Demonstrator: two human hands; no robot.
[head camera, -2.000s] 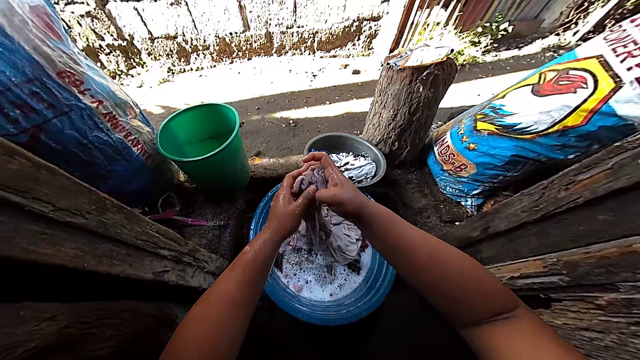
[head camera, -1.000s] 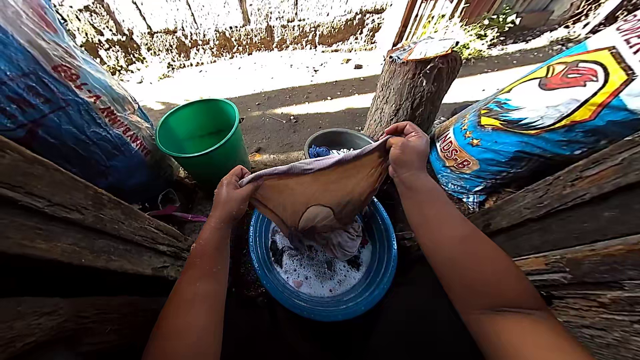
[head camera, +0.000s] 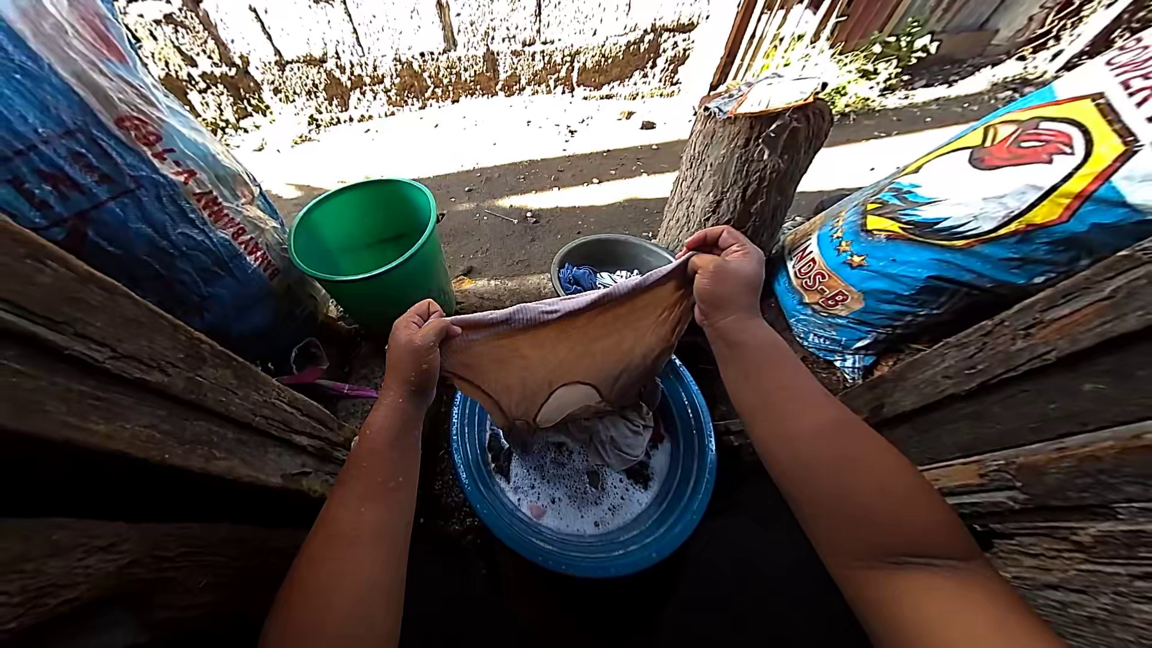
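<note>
A wet brown and greyish cloth garment (head camera: 558, 351) is stretched wide between my hands, its upper edge pulled nearly straight. My left hand (head camera: 416, 346) pinches its left corner; my right hand (head camera: 727, 277) grips the right corner, a little higher. The garment's lower part hangs over a round blue basin (head camera: 585, 553) of sudsy water. Greyish cloth (head camera: 621, 436) lies in the foam, and darker pieces show at the sides. Behind the garment, a grey basin (head camera: 621, 247) holds blue and white cloths (head camera: 585, 277), partly hidden.
A green bucket (head camera: 373, 238) stands at the left rear, beside a large filled sack (head camera: 135, 180). A tree stump (head camera: 742, 171) rises behind the grey basin. Another blue printed sack (head camera: 972, 207) leans at right. Wooden boards (head camera: 162, 351) flank both sides.
Two seconds ago both hands were together over the blue basin, with the cloth bunched between them. They have since moved apart, spreading the garment, and have stayed much the same over the last second.
</note>
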